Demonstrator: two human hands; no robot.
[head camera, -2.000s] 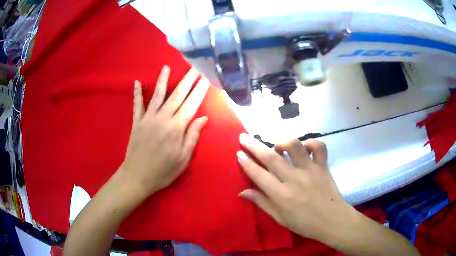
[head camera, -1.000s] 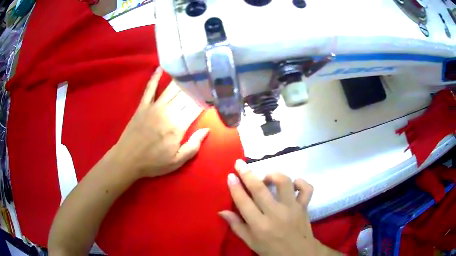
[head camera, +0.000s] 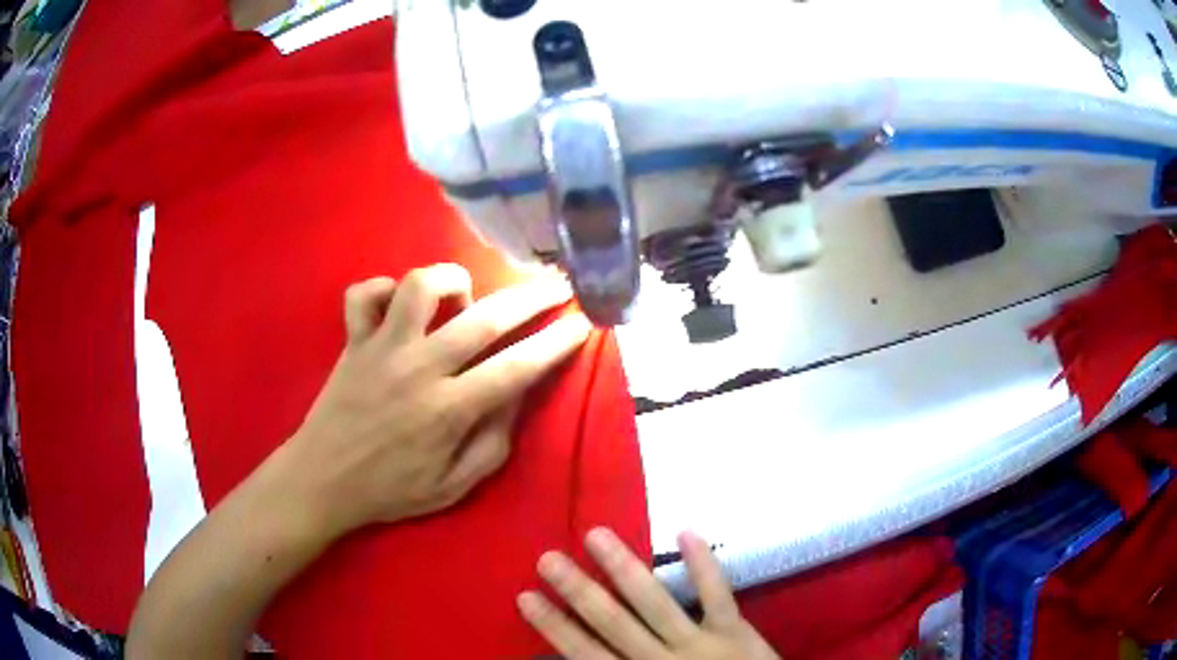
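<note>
A large red fabric panel (head camera: 297, 194) covers the left of the white machine table, with a fold running from the needle area towards me. My left hand (head camera: 413, 400) lies on the panel, index and middle fingertips stretched to the lit needle area, other fingers curled. My right hand (head camera: 639, 606) rests with spread fingers near the panel's right edge at the bottom, cut off by the picture's edge. The white sewing machine head (head camera: 723, 77) stands above, its shiny metal guard (head camera: 591, 206) hiding the needle and presser foot.
A dark phone (head camera: 946, 230) lies on the machine bed. A ragged red scrap (head camera: 1116, 322) hangs at the right. A blue plastic crate (head camera: 1020, 580) with red cloth stands below the table's worn front edge (head camera: 839, 548). More cloth lies beneath.
My left fingers have moved right to the needle area, and the outer ones have curled. My right hand has slid down towards me. A fold now shows in the panel below the needle.
</note>
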